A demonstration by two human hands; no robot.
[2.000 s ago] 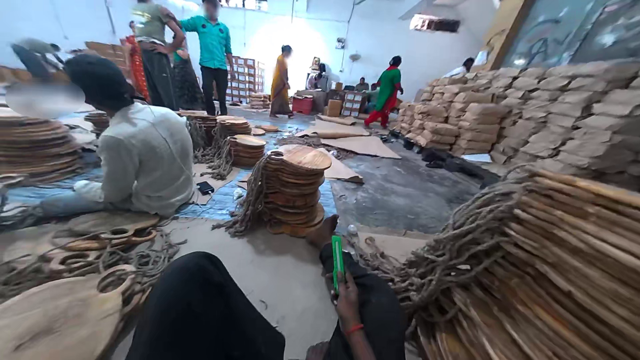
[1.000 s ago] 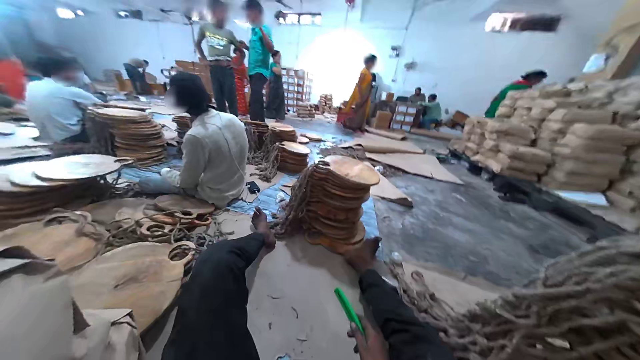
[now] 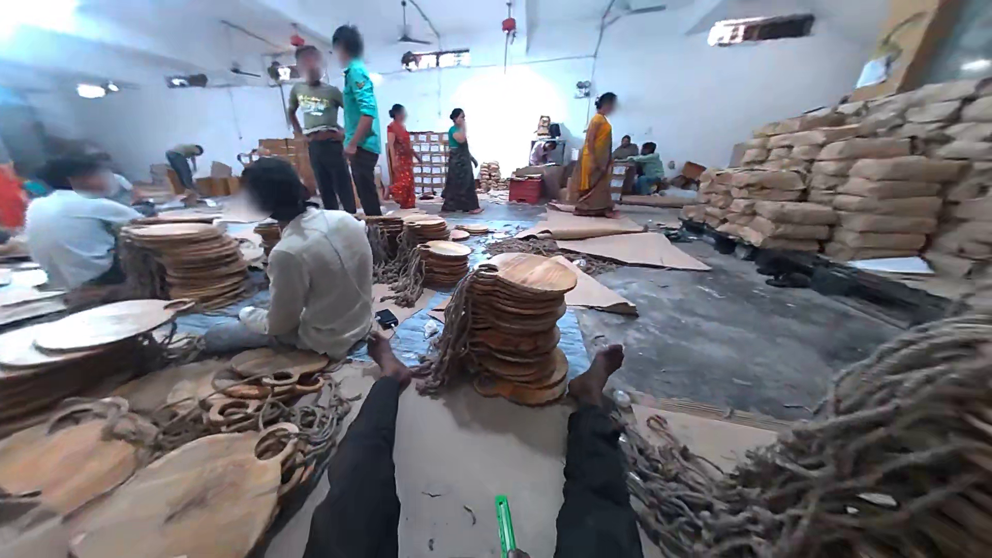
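Note:
Only the fingertips of my right hand (image 3: 518, 553) show, at the bottom edge, against the lower end of a green utility knife (image 3: 504, 523). It points upward above the cardboard sheet (image 3: 480, 457) between my outstretched legs. My left hand is outside the view. Beyond the cardboard, between my feet, stands a stack of round wooden boards (image 3: 519, 333) with rope loops (image 3: 452, 333) hanging down its left side. To my left lie loose round wooden boards (image 3: 186, 496) with ring handles.
A large pile of rope (image 3: 744, 496) is close on my right. A person in a light shirt (image 3: 318, 283) sits ahead on the left, near other board stacks (image 3: 182, 263). Paper-wrapped bundles (image 3: 891, 194) are piled at the right, and several people stand farther back.
My right hand with the green knife has moved down toward the bottom edge, where only fingertips show now. The view has swung left since the first frame.

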